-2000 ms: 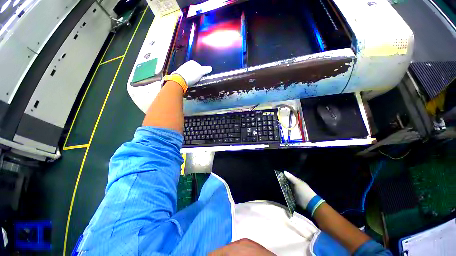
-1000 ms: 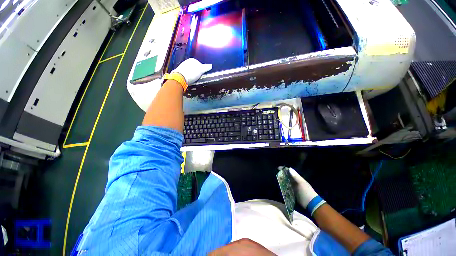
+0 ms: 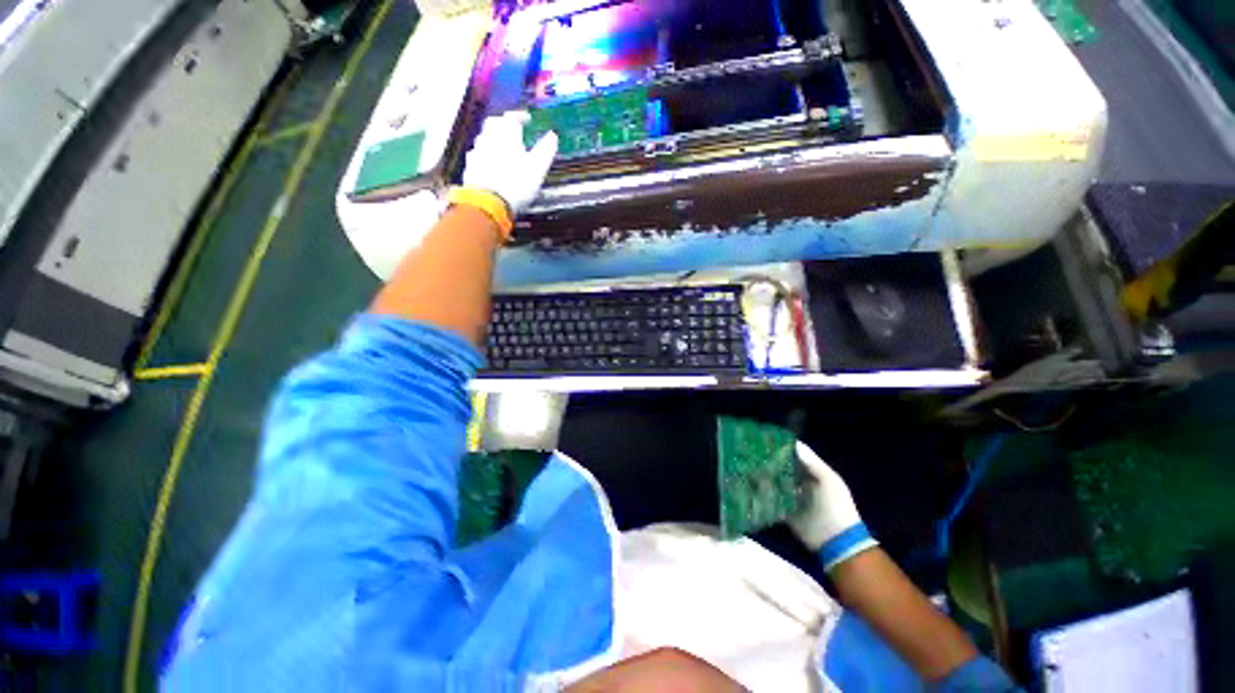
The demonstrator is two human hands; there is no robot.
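My left hand (image 3: 511, 160), white-gloved with an orange wrist band, is at the left front edge of the machine opening. Its fingers are apart, beside a green circuit board (image 3: 596, 122) that lies between metal rails (image 3: 745, 136). Whether the fingertips touch the board is unclear. My right hand (image 3: 821, 501), white-gloved with a blue wrist band, holds another green circuit board (image 3: 757, 477) by its right edge, low in front of my apron. This board's flat face shows.
The white machine (image 3: 1023, 102) has a worn front edge. Below are a keyboard (image 3: 616, 332), thin pens (image 3: 796, 332) and a mouse (image 3: 876, 310) on the tray. More green boards (image 3: 1151, 501) and a white paper sheet (image 3: 1121, 653) are low right. A blue crate (image 3: 48, 609) stands low left.
The rails with a green board now show at the front of the opening. My left hand has shifted slightly and opened its fingers. The board in my right hand has turned from nearly edge-on to face-on.
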